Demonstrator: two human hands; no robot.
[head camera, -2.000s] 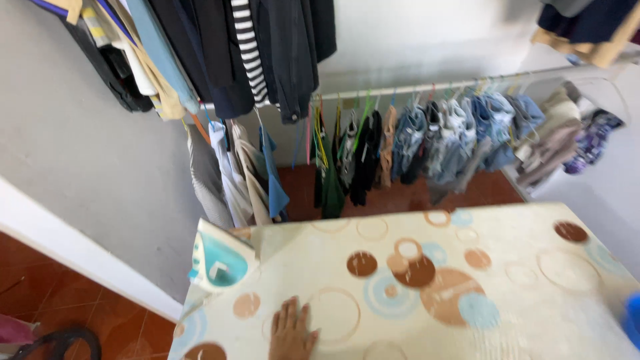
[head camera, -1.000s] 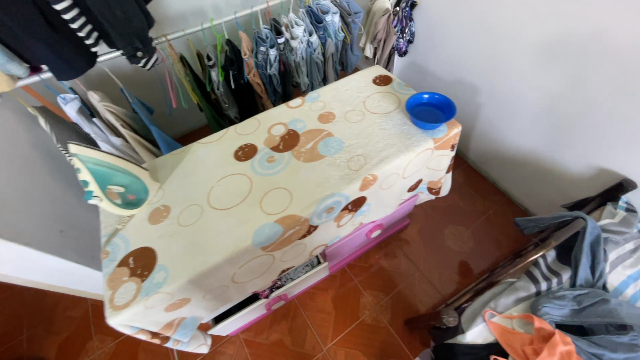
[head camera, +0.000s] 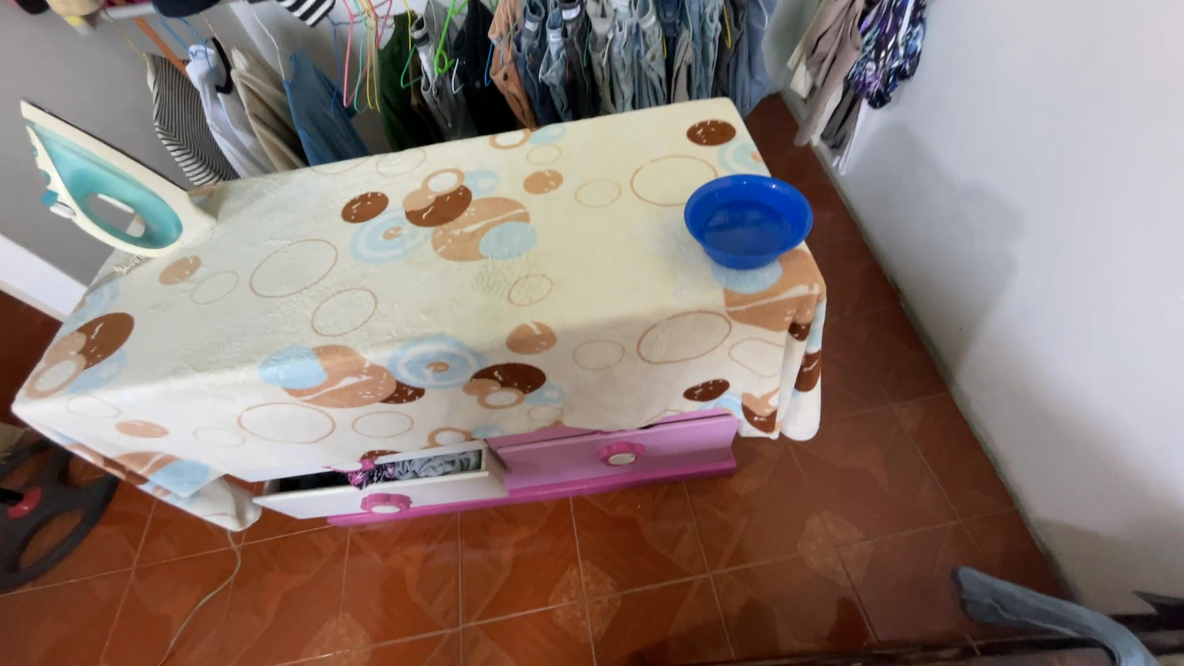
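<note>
Neither of my hands shows in the head view now. A clothes iron (head camera: 116, 199) in cream and teal stands on its heel at the left end of a dresser top. A cream blanket with brown, tan and light blue circles (head camera: 592, 250) covers that top and hangs over its front. A blue plastic bowl (head camera: 747, 220), which seems to hold water, rests near the right end. Below the blanket, a white drawer with a pink knob (head camera: 384, 502) is pulled out with cloth inside, beside a pink drawer (head camera: 620, 453) that is closed.
Behind the dresser, jeans (head camera: 638, 55) and other clothes hang from a rail. A white wall (head camera: 1045, 231) rises at the right. A dark wheel-like object (head camera: 55, 527) and a thin cord (head camera: 208, 597) lie at the lower left. Blue cloth (head camera: 1045, 615) shows at the lower right.
A hand lay on the blanket two seconds ago and has left the view. The view has swung a lot, first to the right. The iron and the bowl appear unmoved on the blanket.
</note>
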